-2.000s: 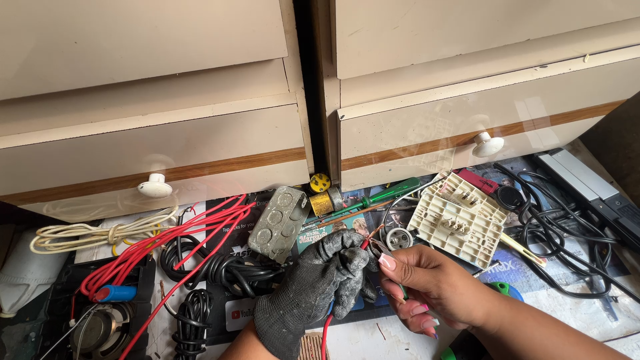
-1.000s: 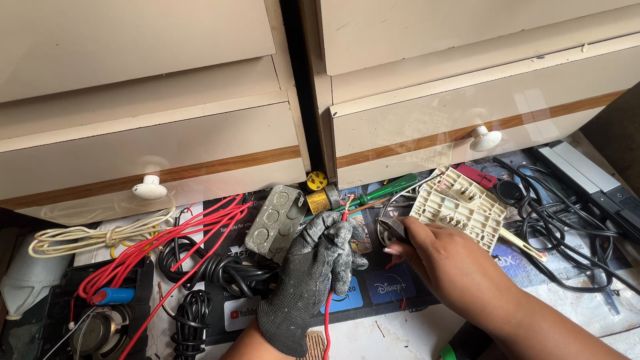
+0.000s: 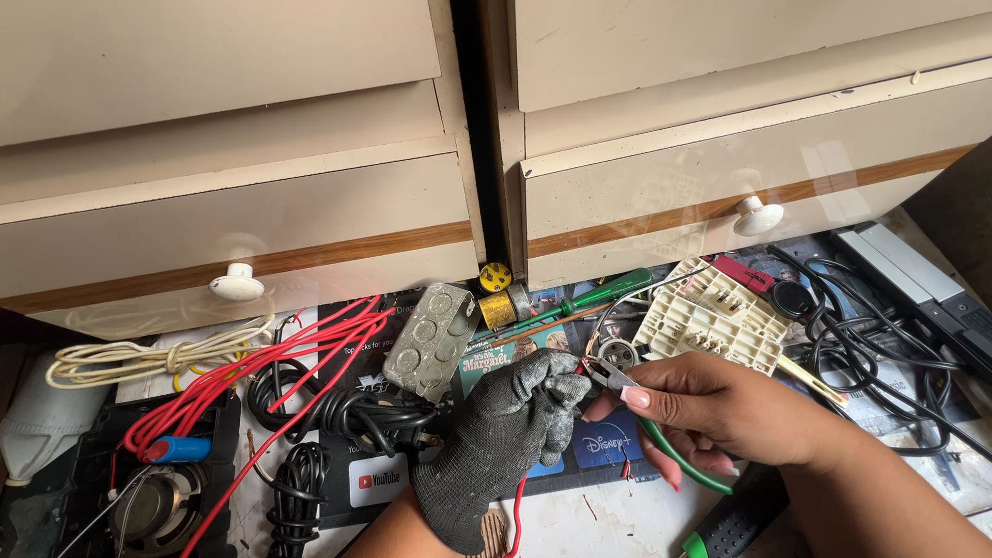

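My left hand point(image 3: 508, 434), in a grey-black coated work glove, pinches a red insulated wire point(image 3: 518, 515), whose end shows at the fingertips and whose length hangs below the palm. My bare right hand point(image 3: 697, 415) holds pliers with green handles point(image 3: 673, 457). Their metal jaws point(image 3: 608, 374) are at the wire's end, beside the gloved fingertips; whether they bite on it cannot be told. Just behind the jaws are a round metal socket part point(image 3: 618, 355) and thin bare copper strands.
Around lie a metal junction box point(image 3: 432, 341), a yellow plug point(image 3: 494, 277), a green screwdriver point(image 3: 612, 288), a cream plastic grid panel point(image 3: 709, 318), coiled red wire point(image 3: 256, 372), black cables point(image 3: 341, 411) and a speaker point(image 3: 151, 508). Cabinet drawers point(image 3: 310, 209) stand behind. A black-and-green tool handle point(image 3: 736, 511) lies near the front.
Two seconds ago my right fingers were at the left hand without visible pliers. One second ago the right hand was farther from the wire's end; now it holds pliers there.
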